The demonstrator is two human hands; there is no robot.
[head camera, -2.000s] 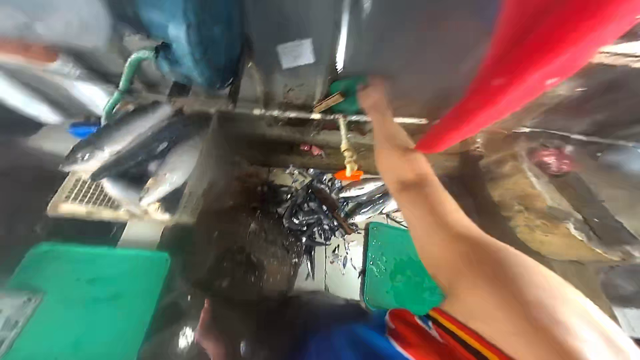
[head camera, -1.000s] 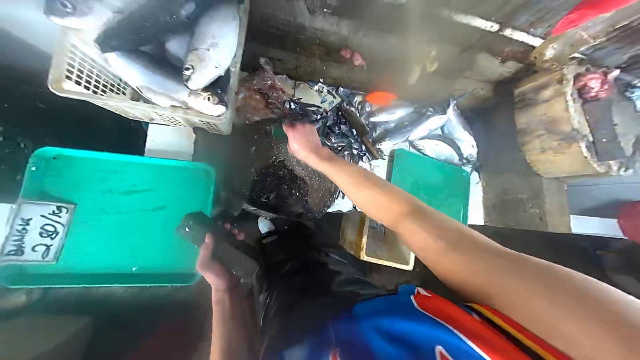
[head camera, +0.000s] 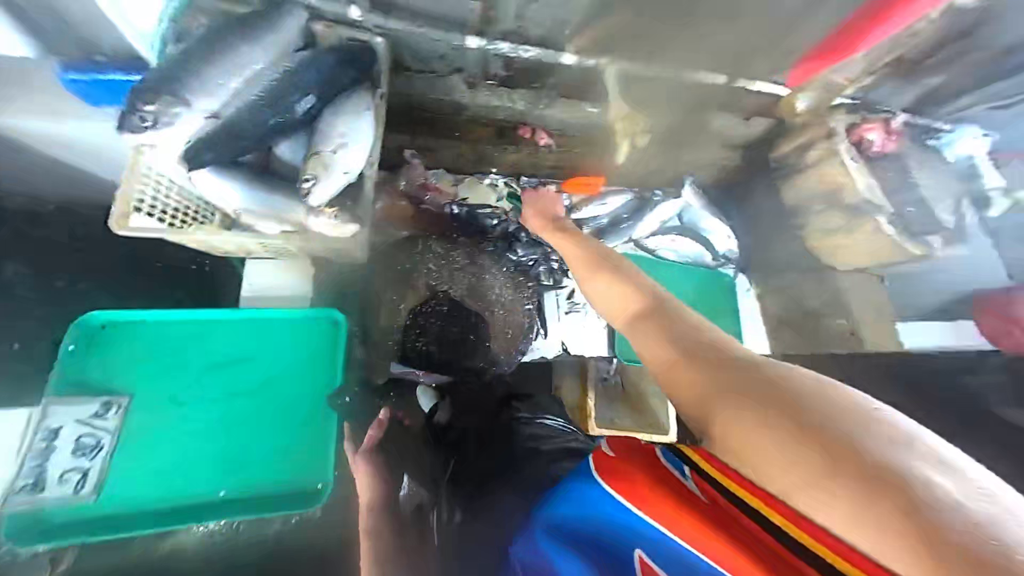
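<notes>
At the far side of a wet brown surface [head camera: 496, 280], my right hand [head camera: 544, 208] is closed, with a small green thing [head camera: 513, 197] showing at its left side. Small dark fish [head camera: 532, 254] lie in a heap just below it, and larger silver fish [head camera: 680, 228] lie to its right. An orange piece [head camera: 582, 186] is right beside the hand. My left hand [head camera: 370, 456] is low, right of a green tray [head camera: 216, 400], thumb and a finger apart. The dark, blurred area by its fingers hides whether it holds anything.
A white perforated crate [head camera: 172, 212] with large fish stands at upper left. Another green tray [head camera: 696, 296] lies under my right forearm, beyond a small pale-rimmed container [head camera: 632, 404]. A wooden block [head camera: 832, 208] is at right, with a pink lump [head camera: 876, 136] on it. A handwritten sign [head camera: 72, 448] lies on the left tray.
My right hand has come down from the grey wall, where it was on a green thing, to the fish heap, then moved right along it. The dark block by my left hand no longer shows clearly.
</notes>
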